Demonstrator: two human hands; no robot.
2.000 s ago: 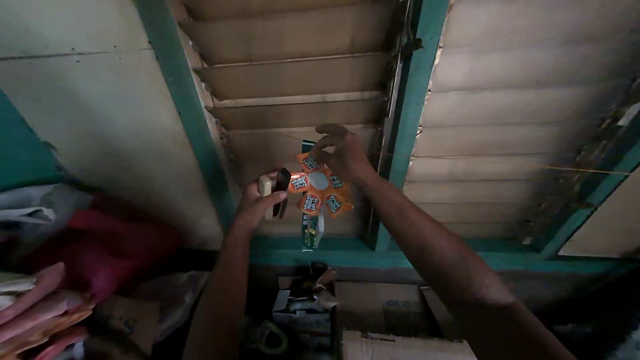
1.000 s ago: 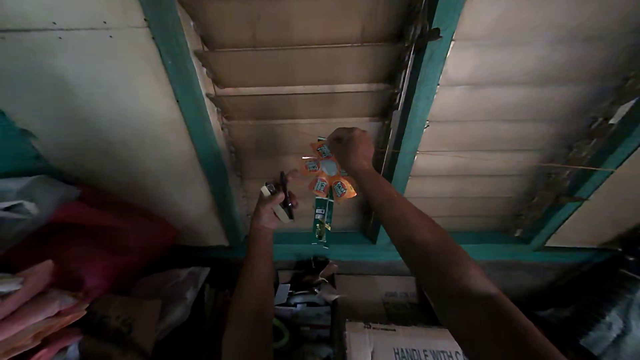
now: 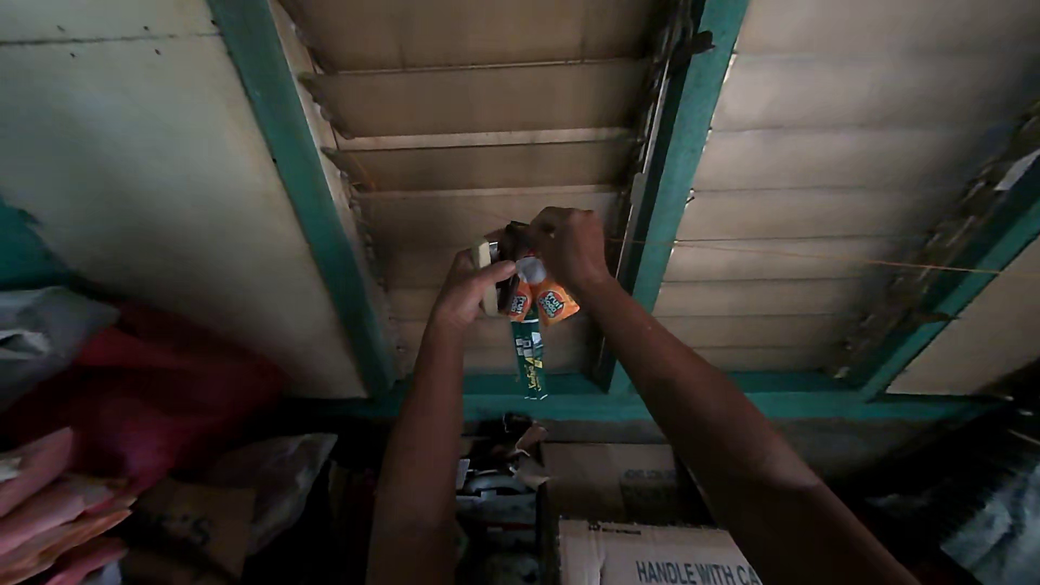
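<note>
My left hand (image 3: 471, 288) holds a stapler-like tool (image 3: 487, 276) with a cream edge and dark body, its front close to my right hand. My right hand (image 3: 573, 244) pinches the top of a hanging piece made of orange snack wrappers (image 3: 556, 303) set around a pale round centre (image 3: 530, 270). A green foil wrapper strip (image 3: 529, 357) hangs straight down from it. The dark part between my hands is unclear, and my fingers hide the upper wrappers.
A thin orange string (image 3: 853, 260) runs across the louvred window (image 3: 496, 171) in its green frame (image 3: 682, 162). Below stand cardboard boxes (image 3: 650, 548) and clutter. A red bag (image 3: 162, 390) and other bags lie at left.
My left hand has brought the tool up against the wrapper piece, from beside it a second ago. My right hand stays at the top of the piece.
</note>
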